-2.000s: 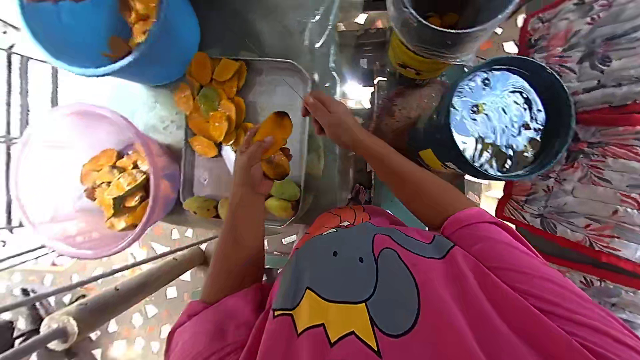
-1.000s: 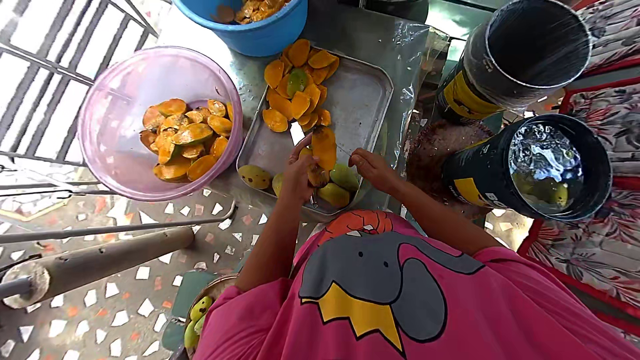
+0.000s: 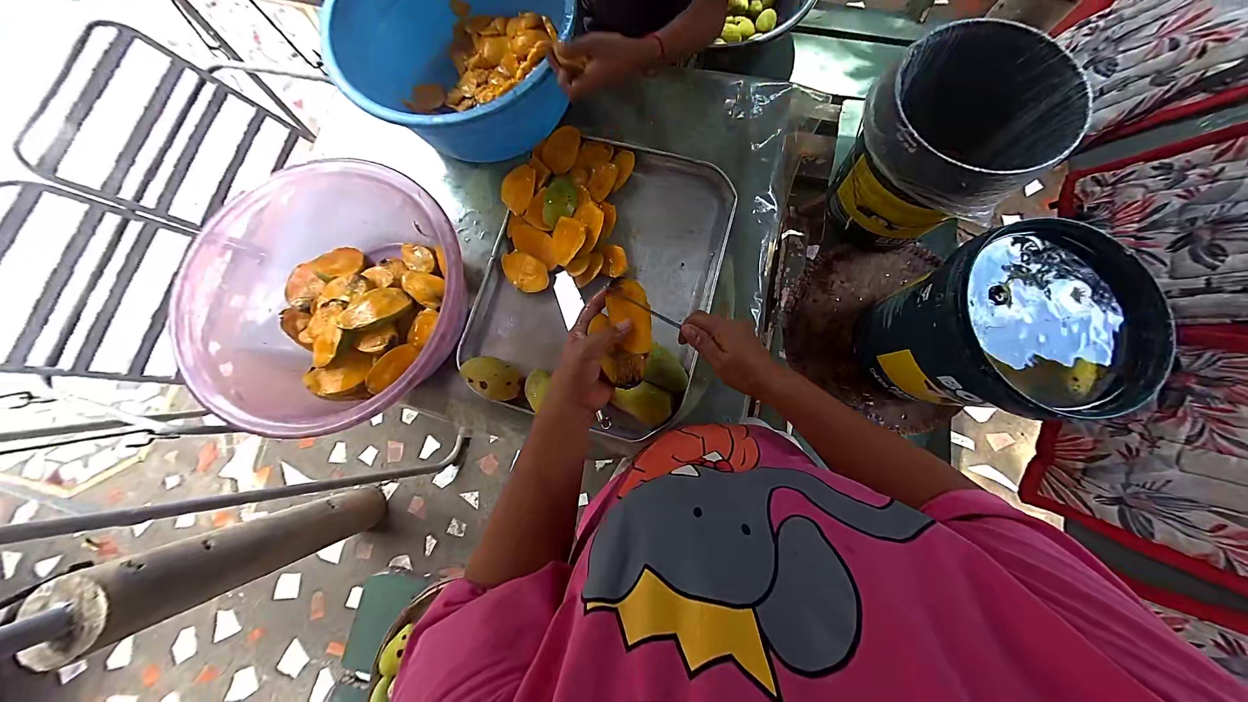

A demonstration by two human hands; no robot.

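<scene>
My left hand [image 3: 587, 366] holds a cut piece of orange mango [image 3: 630, 317] over the metal tray [image 3: 723, 210]. From the right, my right hand [image 3: 726, 349] grips a thin knife [image 3: 655, 312], its blade against that piece. Orange mango slices [image 3: 568, 224] lie heaped in the upper left of the tray, with one green-skinned piece among them. Whole green mangoes [image 3: 644, 402] rest along the near side, partly behind my left hand. The pink plastic basin [image 3: 210, 336] on the left holds mango pieces [image 3: 361, 317].
A blue tub [image 3: 458, 135] of mango flesh stands behind the tray, where another person's hand [image 3: 606, 64] holds a piece. Right of the table are a black bucket of water [image 3: 897, 341] and a plastic-wrapped bucket [image 3: 887, 190]. A metal bowl [image 3: 805, 8] holds green fruit.
The knife in my right hand now touches the mango piece; one second ago that hand was a little apart from it. Another person's hand has come into view at the blue tub. The view has shifted.
</scene>
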